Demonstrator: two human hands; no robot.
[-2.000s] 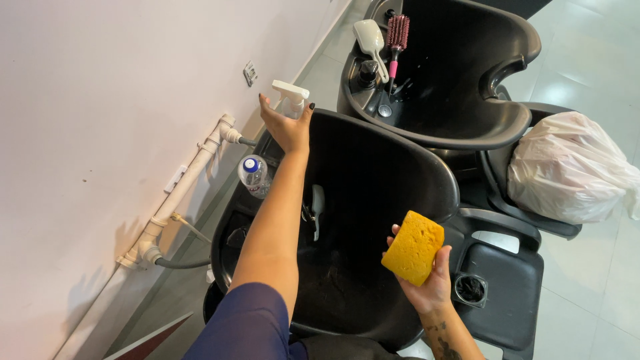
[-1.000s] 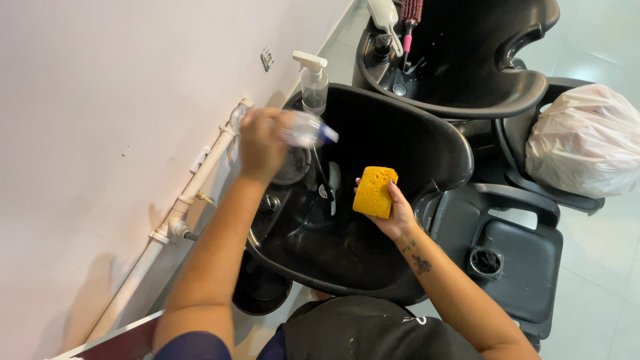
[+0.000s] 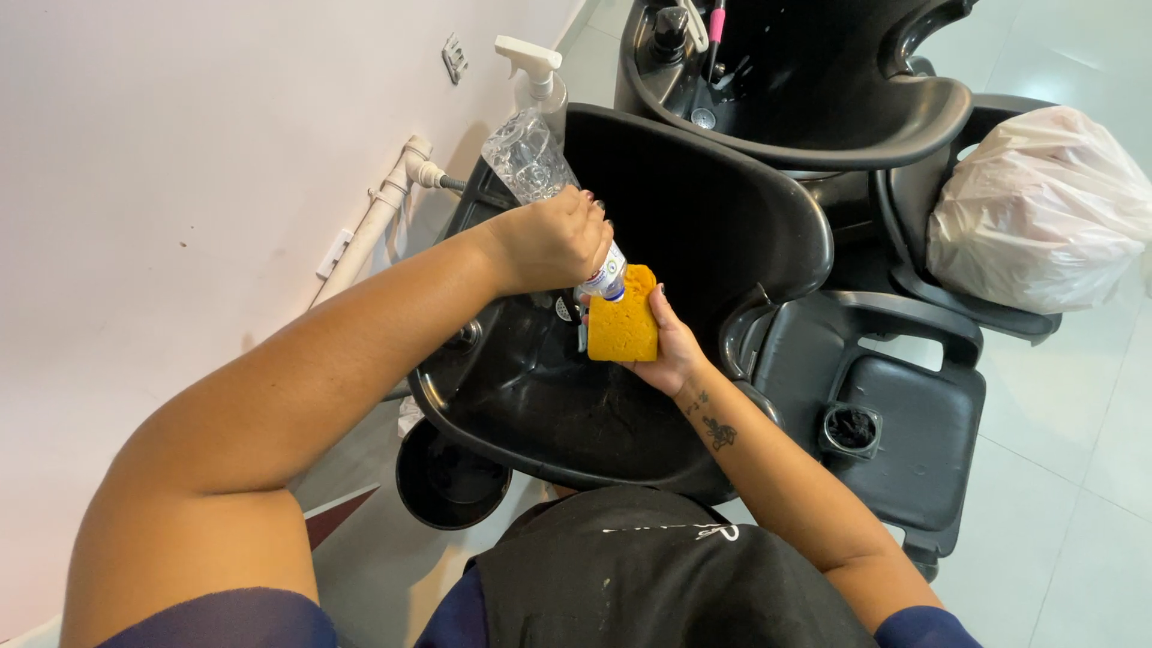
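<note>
My left hand (image 3: 562,238) grips a clear plastic bottle (image 3: 529,155) tipped upside down, its blue-rimmed neck against the upper left of a yellow sponge (image 3: 623,328). The sponge rests in my right hand (image 3: 670,351), thumb on its right edge. Both hands are over a black salon shampoo basin (image 3: 576,405). Whether liquid is coming out of the bottle cannot be seen. Behind the bottle, a spray bottle with a white trigger head (image 3: 533,61) stands at the basin's back left corner. A hand shower is partly hidden behind the sponge.
A second black basin (image 3: 810,126) holds a pink-handled brush (image 3: 716,25) at the upper right. A white plastic bag (image 3: 1035,216) sits on a chair beside it. On a nearer black seat (image 3: 918,432) is a small container (image 3: 850,430). A black bucket (image 3: 453,477) and wall pipes (image 3: 373,216) are at left.
My left hand was at the spray bottle two seconds ago, then took hold of the clear bottle. That bottle has since come to the sponge, neck down.
</note>
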